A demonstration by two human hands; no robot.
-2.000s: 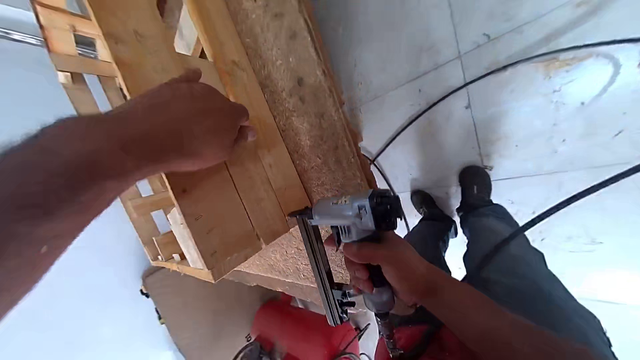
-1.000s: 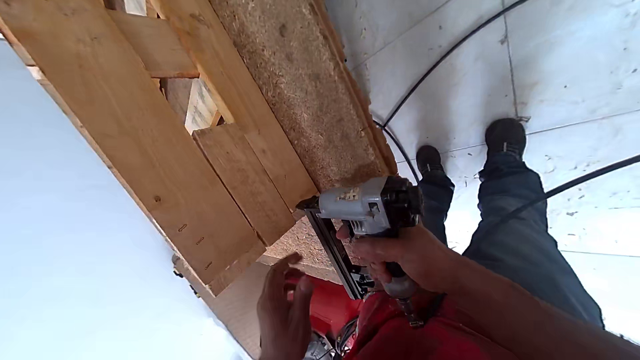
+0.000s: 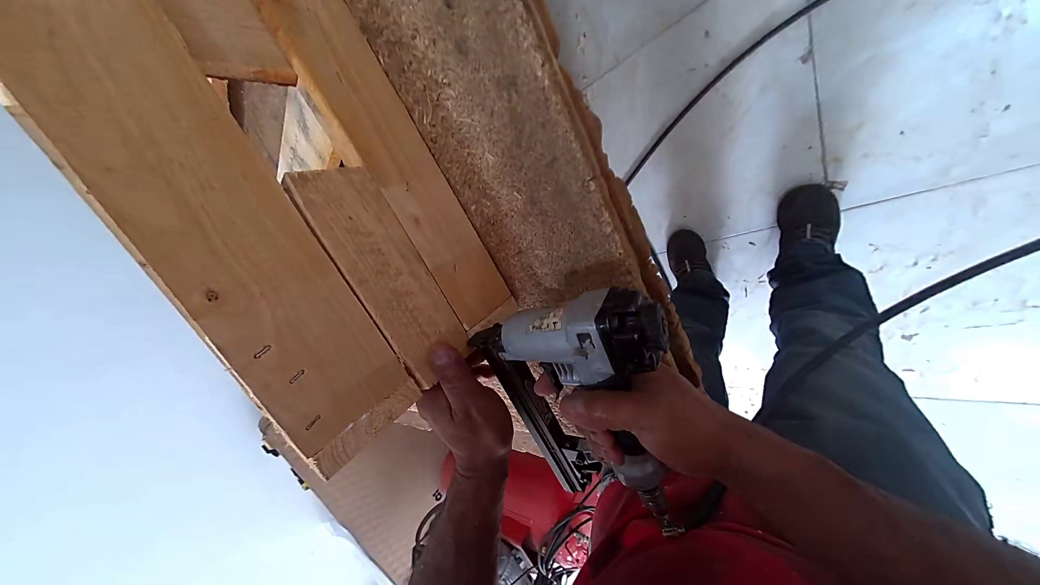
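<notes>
My right hand (image 3: 630, 418) grips the handle of a pneumatic stapler (image 3: 561, 337), whose nose is at the end of a short wooden board (image 3: 374, 260). My left hand (image 3: 470, 406) pinches that board's end, thumb on top and fingers partly hidden below. The short board lies between a wide plank (image 3: 195, 219) and a narrower plank (image 3: 414, 187) of a wooden frame. Several staples show near the wide plank's end. An opening between the planks lies beyond the short board.
The frame rests on a particleboard surface (image 3: 504, 138) with a rough edge. Black hoses (image 3: 723, 73) cross the tiled floor (image 3: 918, 114) near my shoes. A red object (image 3: 528, 496), cables and a cardboard sheet (image 3: 378, 496) lie below.
My left hand has gone from over the planks, through the air below the frame, to the short board's end. The stapler stays in my right hand. The view has moved closer to the planks.
</notes>
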